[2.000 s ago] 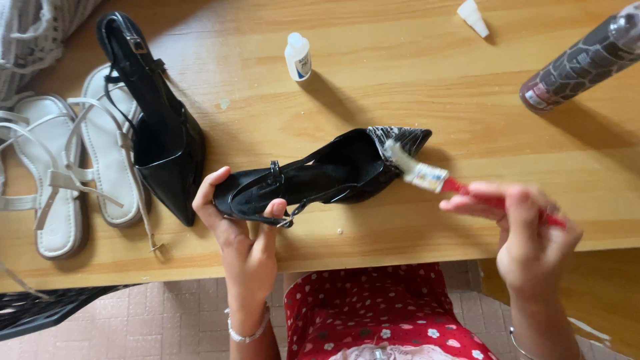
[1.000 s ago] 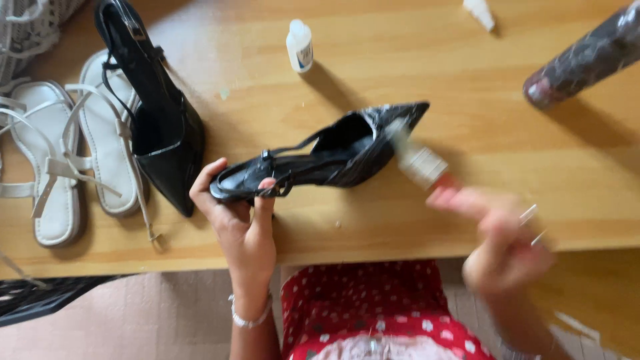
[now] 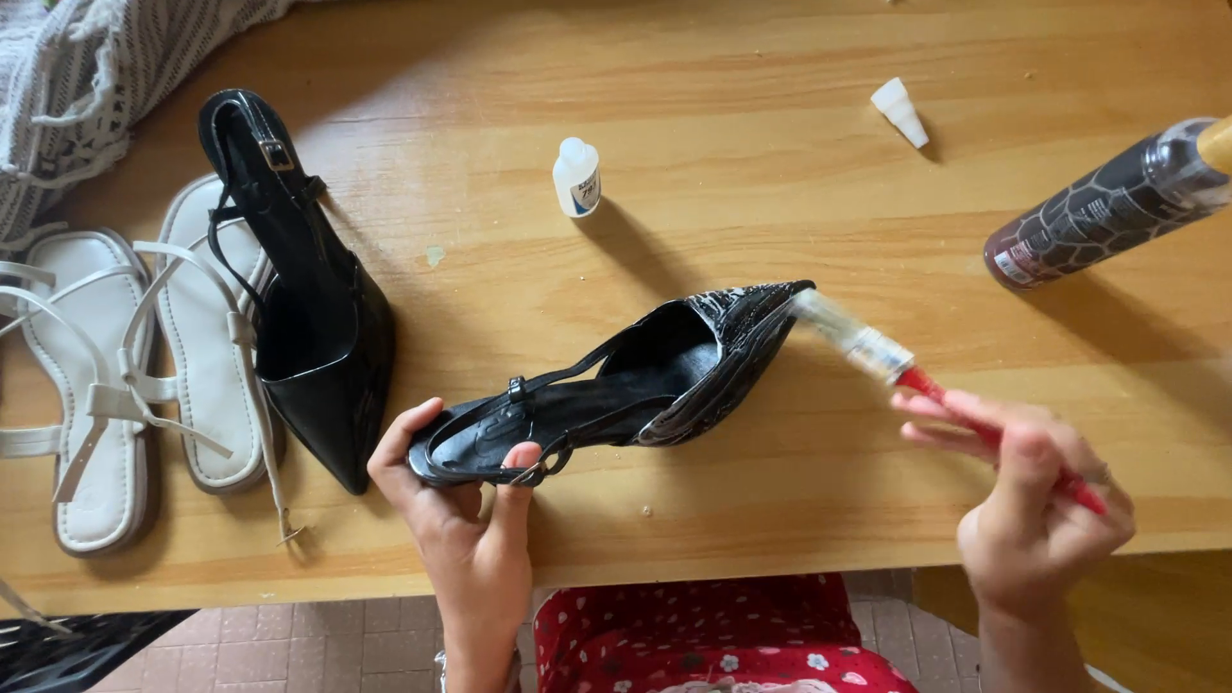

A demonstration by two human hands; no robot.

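My left hand [image 3: 472, 539] grips the heel end of a black pointed slingback shoe [image 3: 741, 375], whose toe points right and upward. Whitish streaks cover its toe part. In my right hand [image 3: 1039, 510] is a paintbrush with a red handle [image 3: 922, 383]; its pale bristles touch or nearly touch the shoe's tip. A matching black slingback [image 3: 327, 385], without streaks, lies to the left with its toe toward me. Above the held shoe stands a small white plastic bottle [image 3: 577, 180]. A white nozzle cap [image 3: 899, 112] lies on the wooden table [image 3: 731, 221].
White strappy sandals [image 3: 101, 481] lie at the left, near a fringed woven cloth [image 3: 58, 106] at the upper left corner. A dark patterned bottle [image 3: 1097, 217] is at the right. A black openwork crate or basket [image 3: 87, 650] is below the table's left edge.
The brush has moved from the streaked upper of the held shoe out to its pointed tip. My left hand has kept its hold on the heel, and the shoe is tilted a little differently.
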